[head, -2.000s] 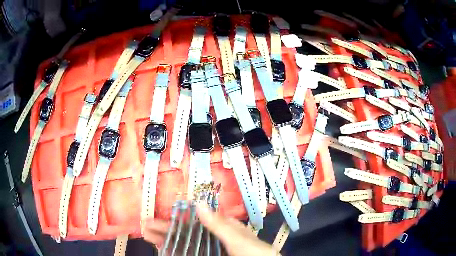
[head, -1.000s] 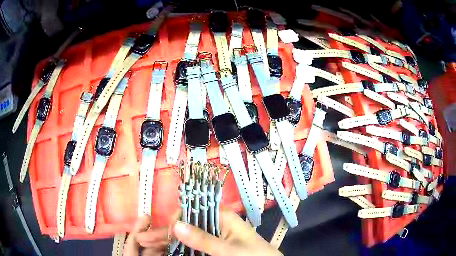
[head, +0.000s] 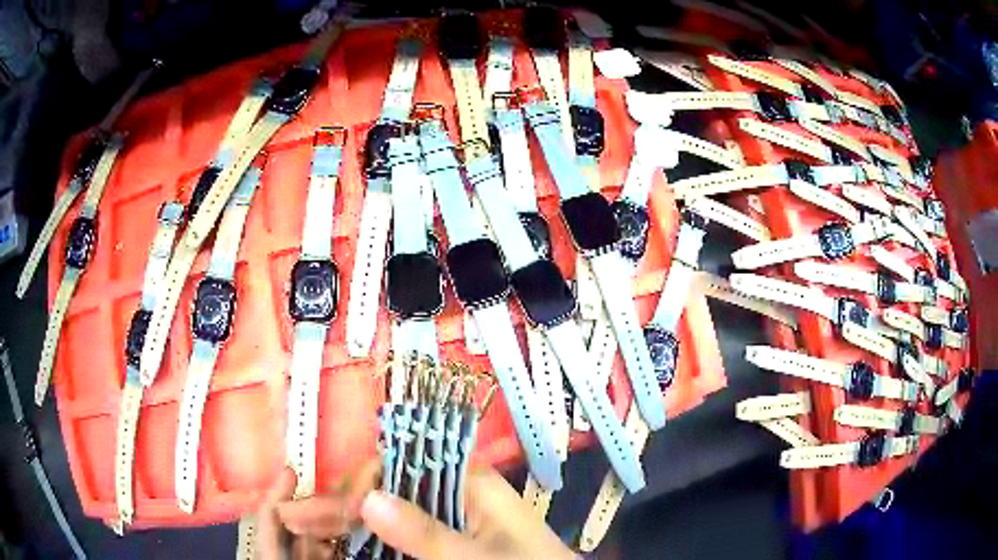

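A bundle of several watches (head: pixel 429 448) stands at the bottom centre, straps side by side on edge, gold buckles upward. My right hand (head: pixel 487 525) is shut on the bundle from the right, its thumb across the near side. My left hand (head: pixel 312 516) is at the bundle's left side with bent fingers; the picture's edge cuts it off, and its grip is unclear. The lower part of the bundle is hidden. Behind it, watches with black faces up (head: pixel 416 287) and watches with case backs up (head: pixel 314 291) lie on a red tray (head: pixel 131 432).
A second red tray (head: pixel 815 492) at the right is covered with many cream-strap watches (head: pixel 837 243). White pieces (head: pixel 618 62) lie among the straps at the first tray's upper right. A single strap watch (head: pixel 33 443) lies on the dark bench at the far left.
The bundle, low and blurred at first, has risen and shows its buckles clearly. My left hand has shifted left. The whole view has drifted slightly, so the trays appear further left.
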